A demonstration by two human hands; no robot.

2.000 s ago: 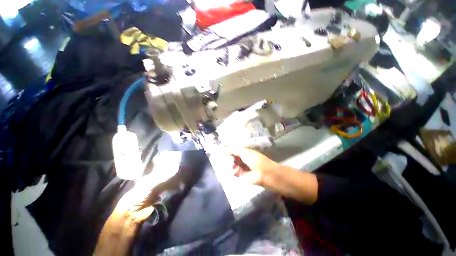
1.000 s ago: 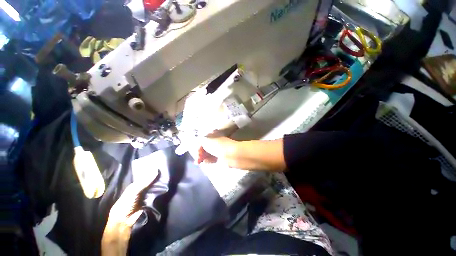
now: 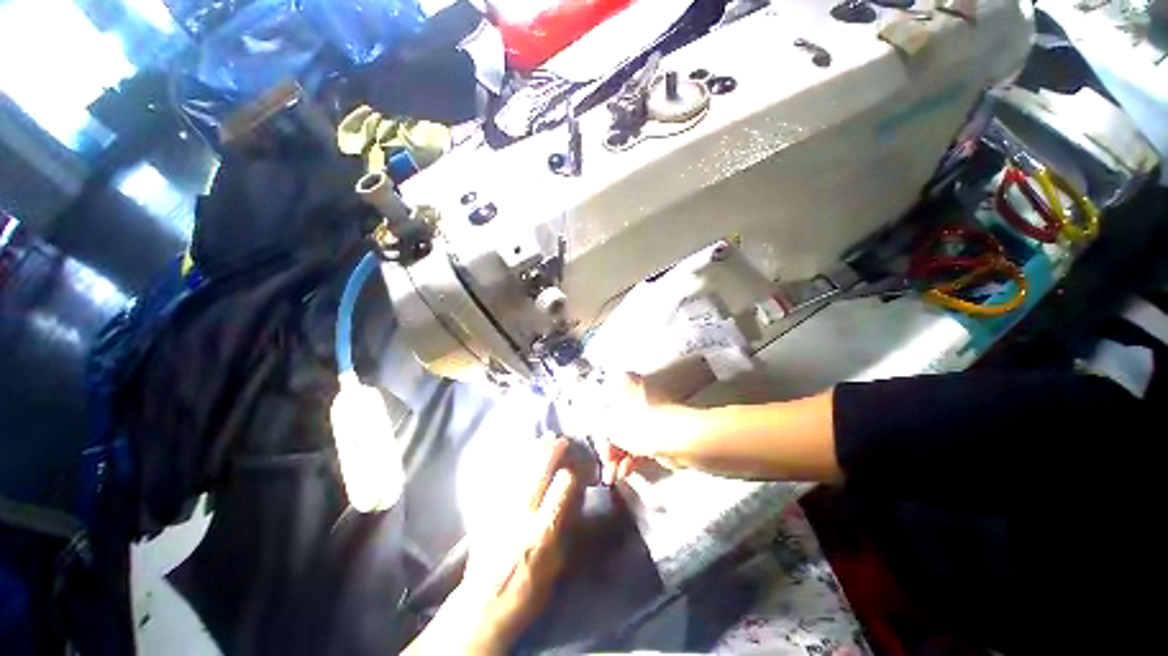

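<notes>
A dark garment panel [image 3: 442, 449] lies under and left of the sewing machine head [image 3: 692, 180]. My left hand [image 3: 519, 538] is in front of the needle area, its fingertips closed on the cloth near the presser foot. My right hand [image 3: 647, 429] is just right of the needle, its fingertips on the cloth close to my left fingers. Lamp glare washes out the needle and much of both hands. White pieces [image 3: 705, 331] lie on the bed beneath the machine arm.
A white lamp [image 3: 365, 449] on a blue neck hangs left of the needle. Scissors with red and orange handles [image 3: 973, 285] lie right of the bed, with red and yellow scissors [image 3: 1048, 205] beyond. Yellowish crumpled cloth [image 3: 391, 133] and a red bag [image 3: 551, 28] are behind the machine.
My left hand has moved right and up, from flat on the panel to beside my right hand at the needle. The camera view has shifted, showing more of the machine.
</notes>
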